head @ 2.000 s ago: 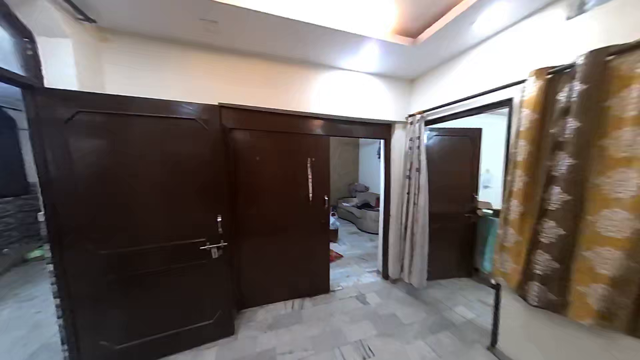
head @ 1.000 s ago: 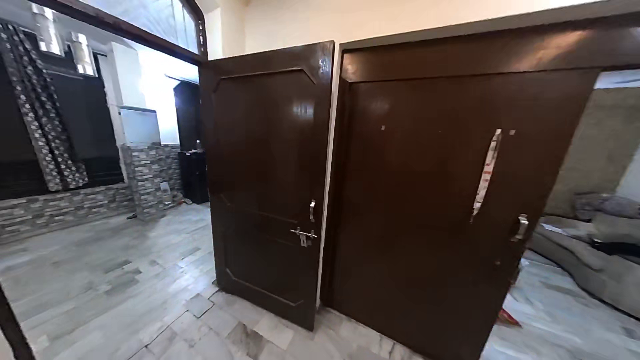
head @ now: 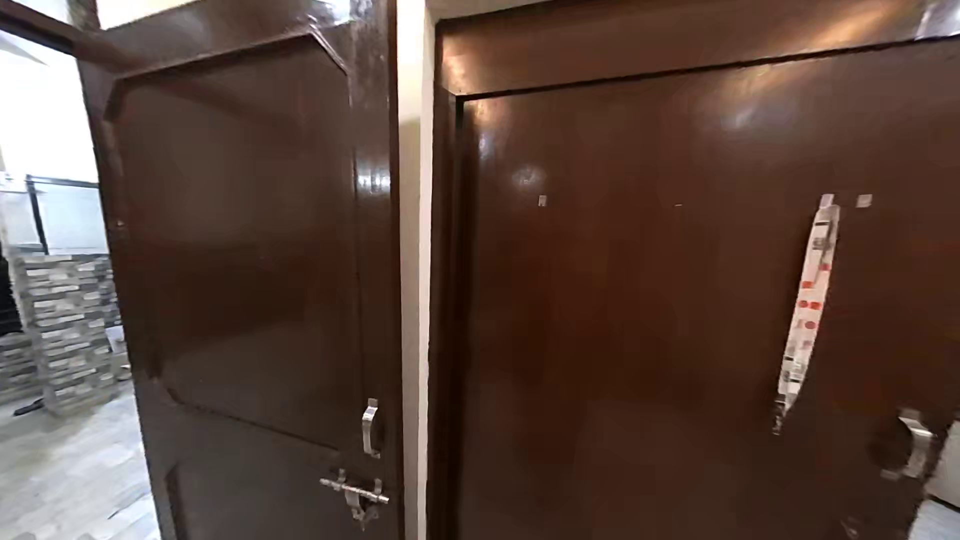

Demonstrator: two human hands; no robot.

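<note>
Neither of my hands is in view. A dark brown panelled wooden door (head: 240, 247) stands swung back at the left, with a metal pull handle (head: 371, 427) and a sliding bolt (head: 354, 491) below it near its right edge. To its right, past a narrow strip of pale wall, is a second, flat brown door (head: 637, 300). A torn strip of printed paper (head: 808, 307) hangs stuck to that door, and another metal handle (head: 915, 444) is at its right edge.
Through the opening at the far left, a low wall faced with grey stone-pattern tile (head: 71, 322) rises from a pale tiled floor (head: 75, 465). A small dark object (head: 28, 407) lies on that floor. Brown framing (head: 637, 52) runs above the flat door.
The view has turned left and come much closer to the two brown doors. The curtains, the sofa and the doorway at the right have left the view.
</note>
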